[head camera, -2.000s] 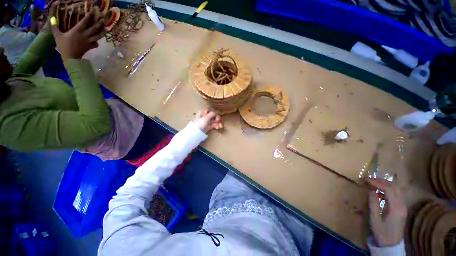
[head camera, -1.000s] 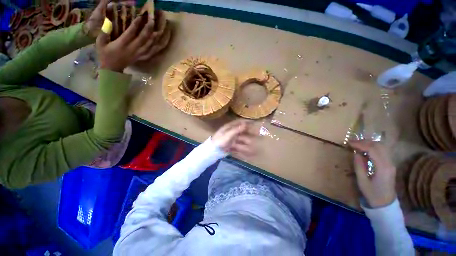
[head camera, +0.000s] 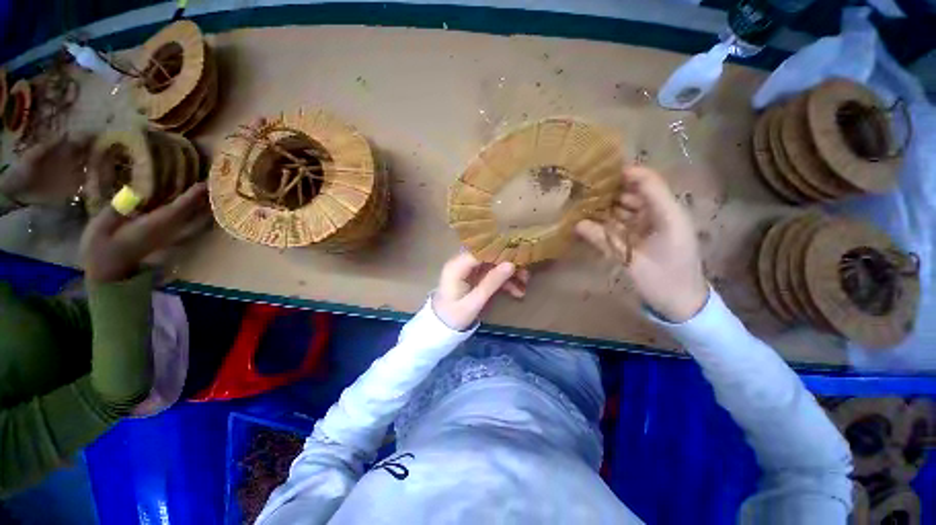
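A tan wrapped ring (head camera: pixel 477 195) is held up over the cardboard, its large central hole facing the camera. My left hand (head camera: pixel 477 289) pinches the ring's lower rim between thumb and fingers. My right hand (head camera: pixel 657 236) holds the ring's right side; a thin brown strand shows at its fingers. Brown specks show through the ring's hole. A stack of wrapped rings (head camera: pixel 354 174) stands on the table to the left, with brown strands curled in its centre.
A coworker's hands (head camera: pixel 133 231) hold several rings at the left. Two leaning ring stacks (head camera: pixel 860 282) are at the right on white plastic (head camera: pixel 913 205). A white bottle (head camera: pixel 698 77) lies at the far edge. Blue crates (head camera: pixel 272 467) and a red stool (head camera: pixel 241 359) are below the table edge.
Both my hands have come to a ring, now lifted and gripped. The view has shifted right, so the stack appears further left. The flat ring beside the stack no longer shows there.
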